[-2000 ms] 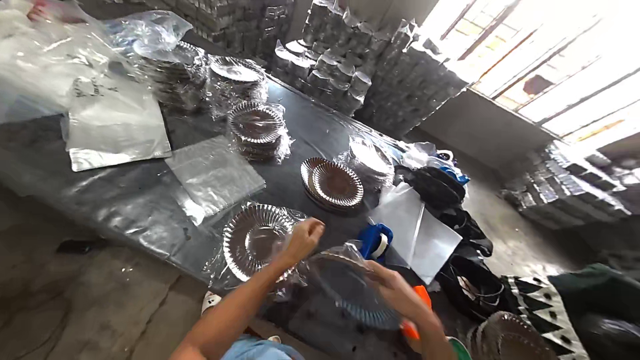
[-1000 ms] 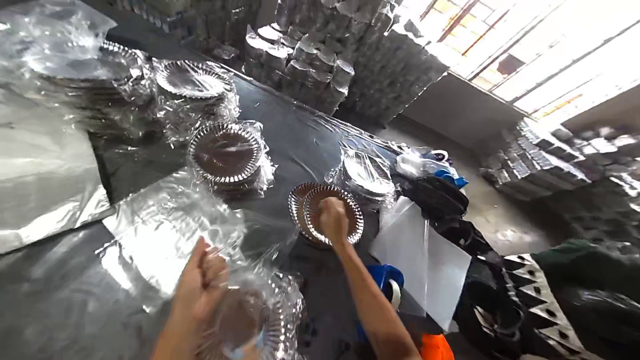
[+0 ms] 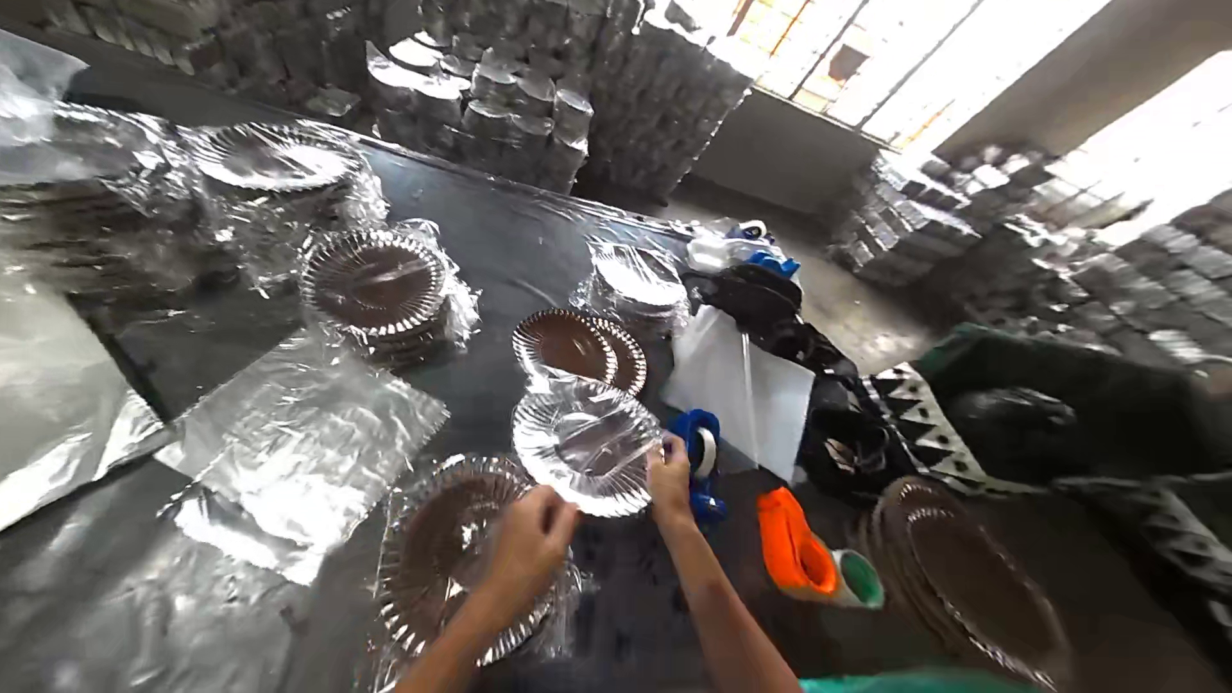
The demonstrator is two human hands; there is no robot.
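Between my two hands is a round silver plate with a fluted rim (image 3: 587,445), in or under clear film. My right hand (image 3: 670,474) grips its right edge, and my left hand (image 3: 535,535) pinches its lower left edge. Below my left hand lies a larger fluted plate in clear wrap (image 3: 433,539). Just beyond the held plate, overlapping shiny brown plates (image 3: 568,345) rest on the dark-covered table. A blue tape dispenser (image 3: 695,452) with a tape roll stands right beside my right hand.
Clear plastic bags (image 3: 308,433) lie at the left. Wrapped plate stacks (image 3: 375,284) stand farther back, another (image 3: 637,279) near the far edge. At right are a translucent sheet (image 3: 746,385), an orange tape holder (image 3: 794,549), a green-cored roll (image 3: 857,579) and a stack of large plates (image 3: 972,577).
My right hand has come back from the brown plates and now holds a silver plate. My left hand has moved right to that plate's edge.
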